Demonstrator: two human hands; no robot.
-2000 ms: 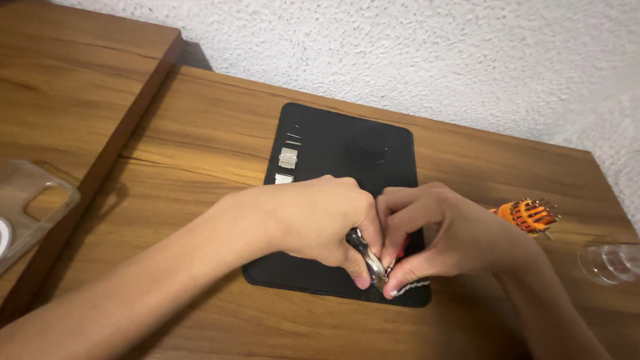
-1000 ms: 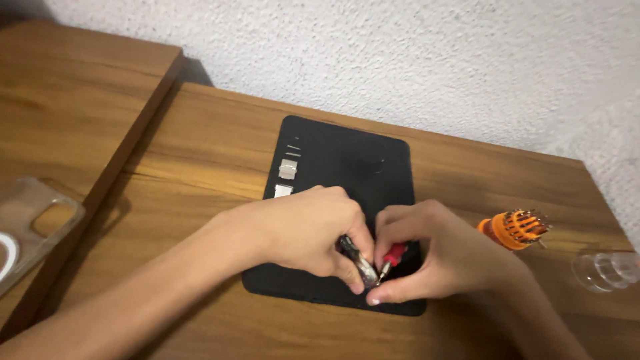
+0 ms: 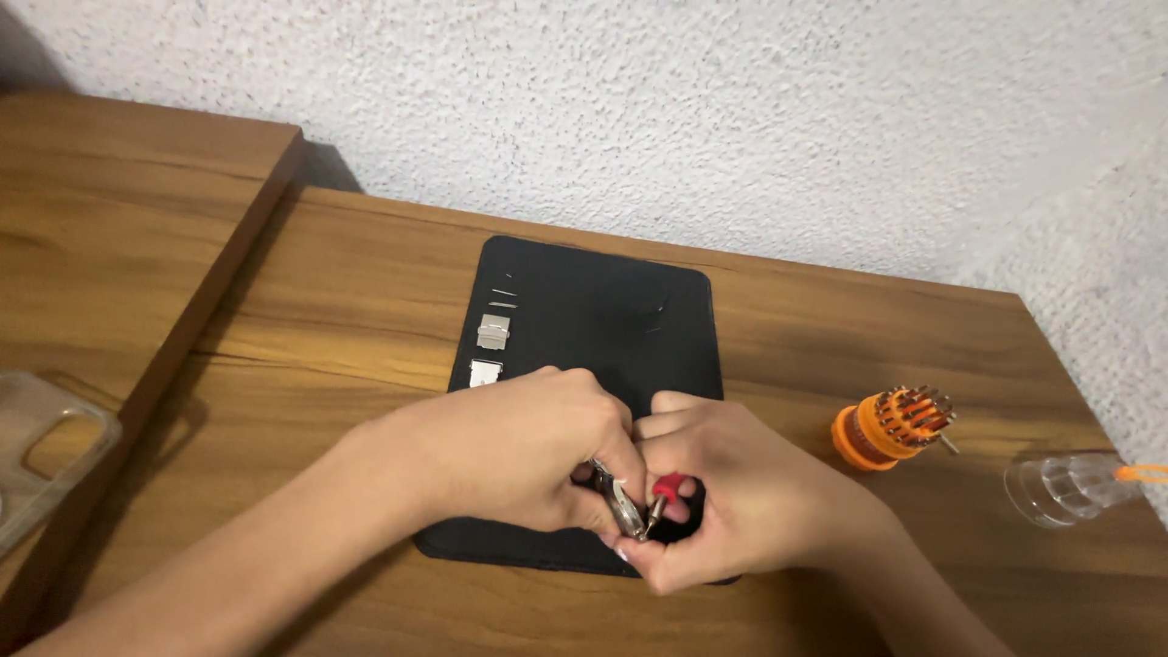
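Note:
My left hand [image 3: 538, 447] grips a small metal piece [image 3: 622, 504], perhaps a watch case, tilted over the lower part of a black mat [image 3: 593, 356]. Between the fingers of my right hand [image 3: 730, 484] is a small tool with a red collar and metal shaft [image 3: 659, 506]; its tip meets the lower end of the metal piece. The fingers hide much of both objects. On the mat's left side lie a metal clasp part [image 3: 494, 332], a second shiny metal part [image 3: 485, 372] partly behind my left hand, and several thin pins [image 3: 504, 305].
An orange bit holder [image 3: 881, 429] full of metal bits stands right of the mat. A clear plastic cover [image 3: 1068, 491] lies farther right. At the far left, a clear phone case [image 3: 64, 456] rests on a raised wooden board [image 3: 137, 210]. A textured white wall [image 3: 684, 119] is behind.
The tool's red part and shaft show more plainly than two seconds ago, when my fingers covered most of it. Both hands stay together over the mat.

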